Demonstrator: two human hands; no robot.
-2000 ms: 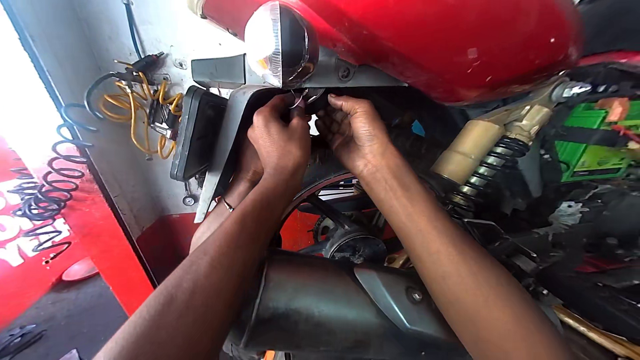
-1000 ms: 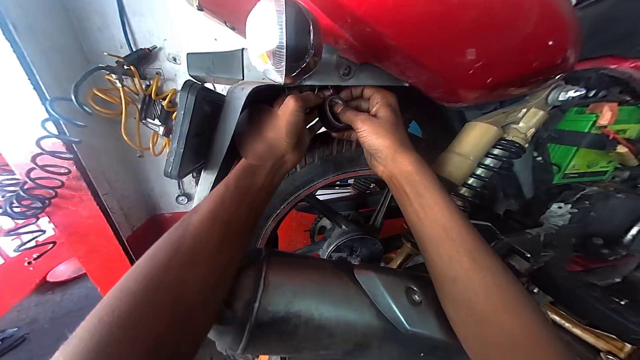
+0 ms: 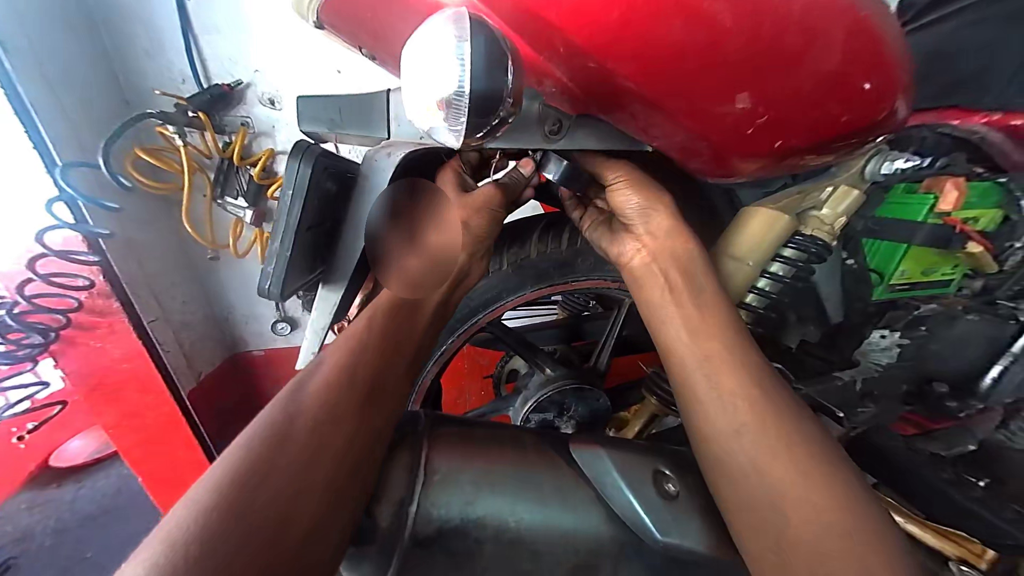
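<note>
Under the red tail fairing (image 3: 720, 80) of a motorcycle, my right hand (image 3: 624, 208) holds a roll of black tape (image 3: 562, 171) between thumb and fingers. Close to its left, my left hand (image 3: 472, 216) pinches thin wires (image 3: 500, 160) just below the turn signal (image 3: 460, 76). Part of the left hand is blurred. Both hands are above the rear tyre (image 3: 536, 248), beside the inner edge of the rear fender (image 3: 376, 184). Where exactly the tape meets the wires is too small to tell.
The exhaust muffler (image 3: 512, 488) lies below my forearms. A shock absorber (image 3: 780, 272) and a green battery (image 3: 920, 240) are at the right. Yellow coiled hose (image 3: 188, 192) hangs on the wall at left, near a black coiled hose (image 3: 64, 280). A red panel (image 3: 120, 400) stands at lower left.
Two seconds ago no tape roll was plain in my right hand; one second ago a dark ring shows there. The roll is now turned edge-on, and my hands are slightly farther apart than one second ago.
</note>
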